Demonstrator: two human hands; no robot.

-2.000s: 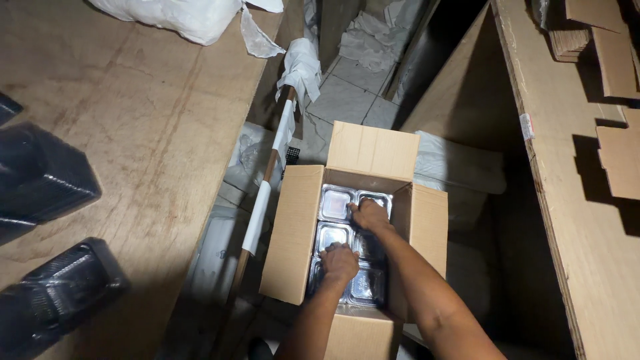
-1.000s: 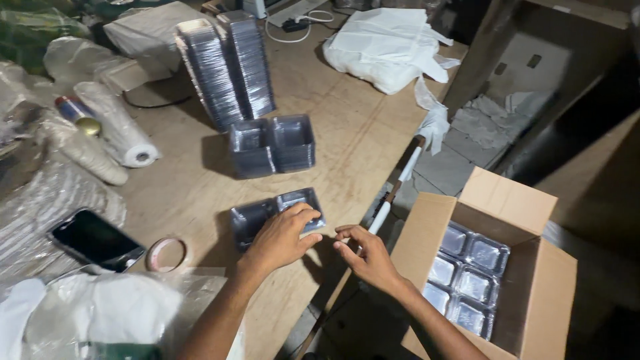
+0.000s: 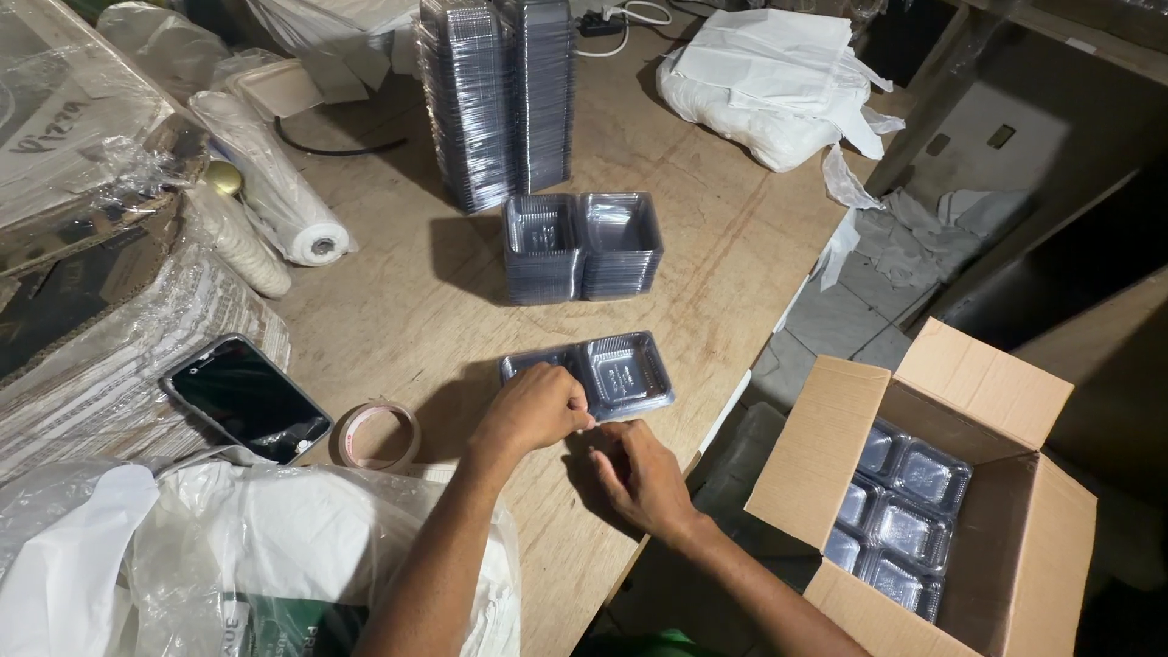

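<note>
My left hand (image 3: 538, 411) bends over the near edge of a low stack of clear plastic clamshell containers (image 3: 630, 370) on the plywood table. My right hand (image 3: 643, 479) is just right of it, fingers curled. The fingertips of both hands almost meet at the stack's near edge; whether they pinch something thin there cannot be told. Beyond lies a taller stack of the same containers (image 3: 584, 251), and behind it stand two high nested stacks (image 3: 497, 109). To the right, an open cardboard box (image 3: 821, 447) holds several clear containers (image 3: 912, 529).
A smartphone (image 3: 246, 397) and a tape roll (image 3: 379, 436) lie left of my hands. Nearer are plastic bags (image 3: 274, 520). A plastic film roll (image 3: 274, 182) and wrapped cardboard (image 3: 91, 137) are at the left, a white bag (image 3: 776, 82) at the back right. The table edge (image 3: 757, 347) runs beside the box.
Two seconds ago both hands were inside the cardboard box on its containers; now they are at the low stack on the table. The view has swung left.
</note>
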